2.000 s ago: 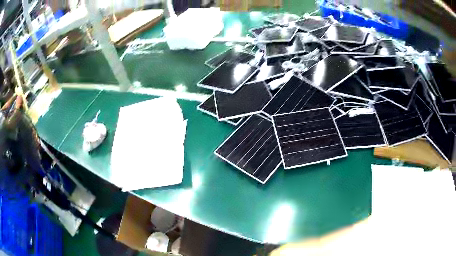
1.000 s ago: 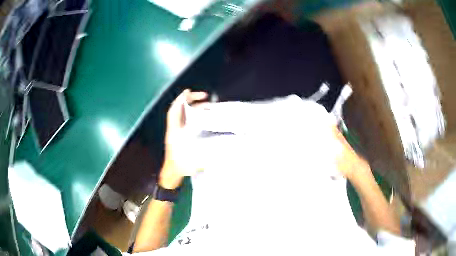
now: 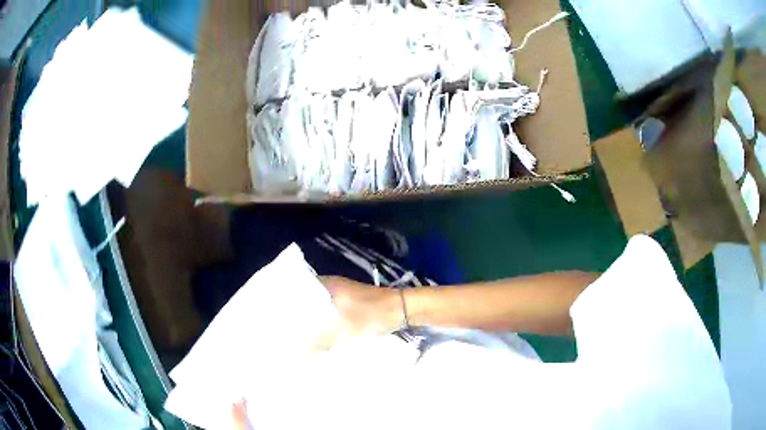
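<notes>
A white flat bundle, seemingly sleeves or wrapped panels (image 3: 260, 332), is held low in front of me, its outline washed out by glare. My right hand (image 3: 361, 306) grips its upper right edge, with the fingertips lost in the white. Of my left hand (image 3: 241, 413) only a fingertip shows, on the bundle's lower edge; the rest is hidden. White cords hang near my right wrist. The open carton (image 3: 220, 117) stands ahead, with white wrapped packets (image 3: 336, 138) on edge in two rows. Some cords and plugs stick out at its right side.
White sleeves (image 3: 97, 105) lie at the left on the green bench (image 3: 134, 294), with another white stack (image 3: 63, 311) nearer me. A cardboard insert with round holes (image 3: 729, 168) stands right of the carton, beside brown flaps. White sheets (image 3: 655, 38) lie at the upper right.
The view has swung right from the bench to the open carton. The white bundle held between both hands is now lower and further left. The left wrist has gone out of sight.
</notes>
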